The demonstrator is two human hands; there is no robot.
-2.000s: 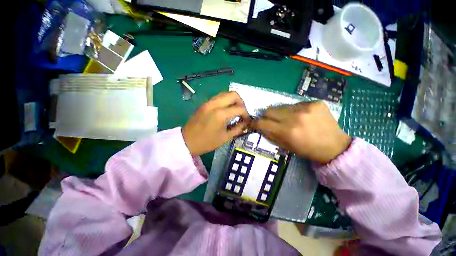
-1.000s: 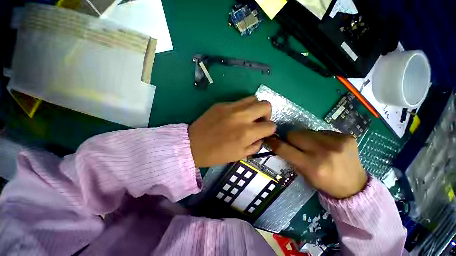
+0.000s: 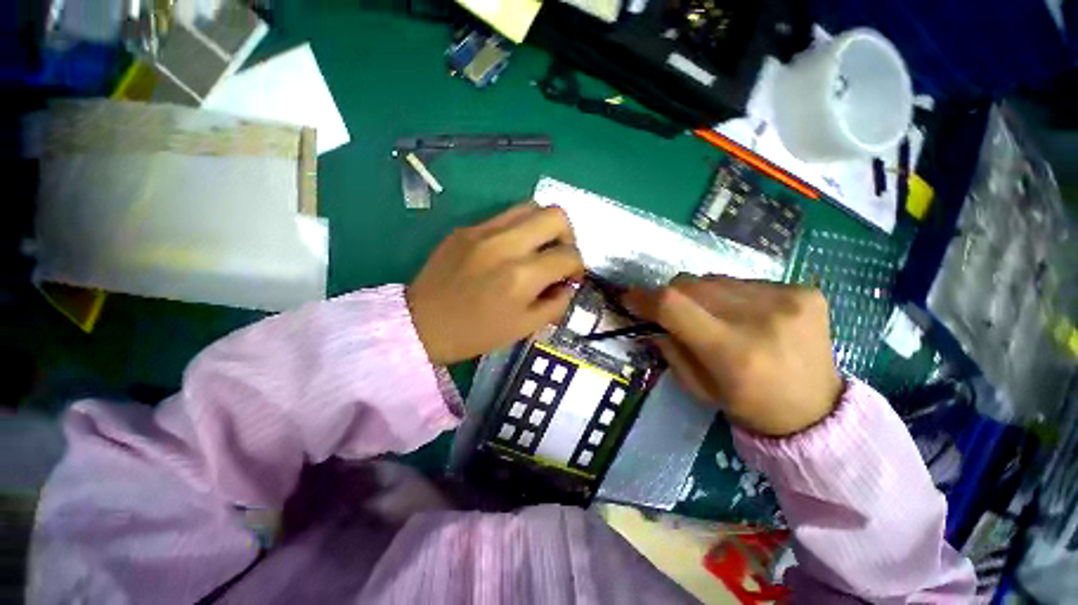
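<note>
The opened tablet body (image 3: 563, 407) lies tilted on a silvery-white textured sheet (image 3: 662, 451) in front of me. Its frame is black, with white squares on dark strips and a silvery board at the far end. My left hand (image 3: 499, 284) is at the far left corner of the body, fingers bent together; what they touch is hidden. My right hand (image 3: 747, 343) is at the far right part of the body and holds a thin dark tool (image 3: 624, 332), perhaps tweezers, over the board.
A black plastic bracket (image 3: 491, 144) lies beyond the body. Whitish sheets (image 3: 177, 213) are stacked at the left. A dark circuit board (image 3: 747, 213), a white cup (image 3: 845, 97) and a clear dotted tray (image 3: 845, 284) are at the right. Tiny white bits (image 3: 745, 479) lie right of the body.
The view has shifted and turned. The thin dark tool in my right hand now shows more clearly across the board. Both hands remain at the body's far end.
</note>
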